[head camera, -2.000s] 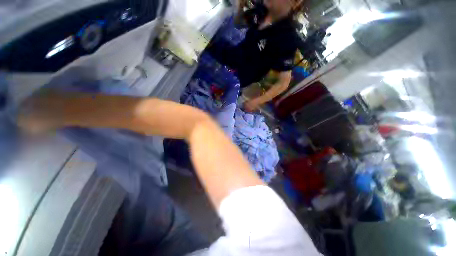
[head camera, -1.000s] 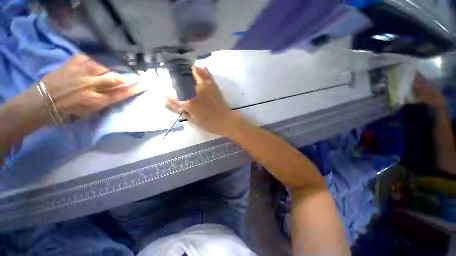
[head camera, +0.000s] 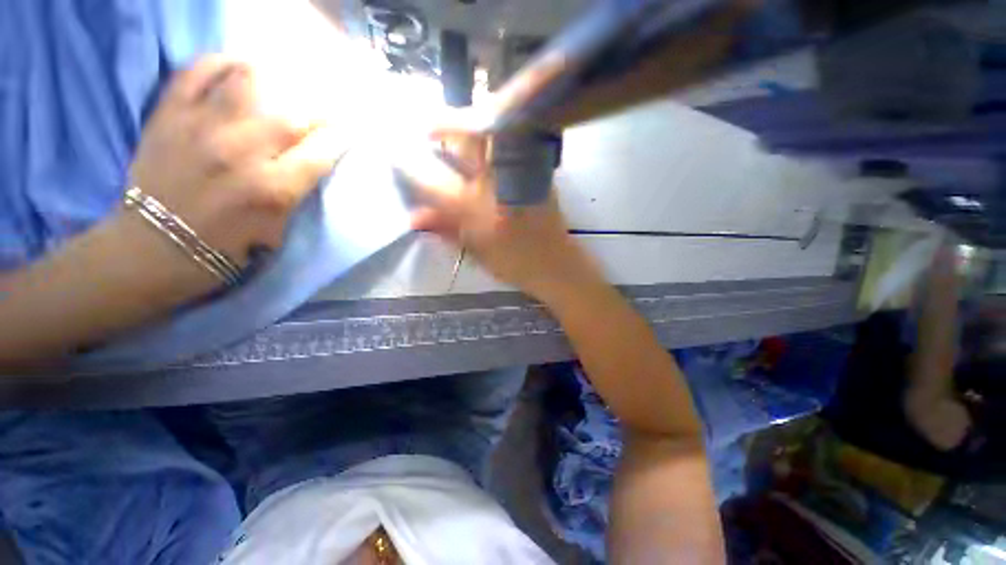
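Note:
A light-blue garment piece (head camera: 314, 248) lies on the white machine table, its edge under the bright glare near the needle area. My left hand (head camera: 226, 160), with bracelets at the wrist, holds the cloth left of the needle area. My right hand (head camera: 496, 215) is at the cloth's right edge, its fingertips washed out by glare and partly hidden by a dark round machine fitting (head camera: 524, 168). A thin dark item sticks out below its fingers. The sewing machine head (head camera: 651, 55) is blurred across the top.
A ruler strip (head camera: 386, 331) runs along the table's front edge. Blue cloth (head camera: 72, 144) is piled at the left, and more blue garments (head camera: 99, 486) lie below the table edge. Another person's arm (head camera: 938, 342) is at the far right, beside pale cloth.
From one second ago, the view has shifted. My left hand now holds the cloth raised in a curved fold over the ruler strip. My right hand stays near the needle area.

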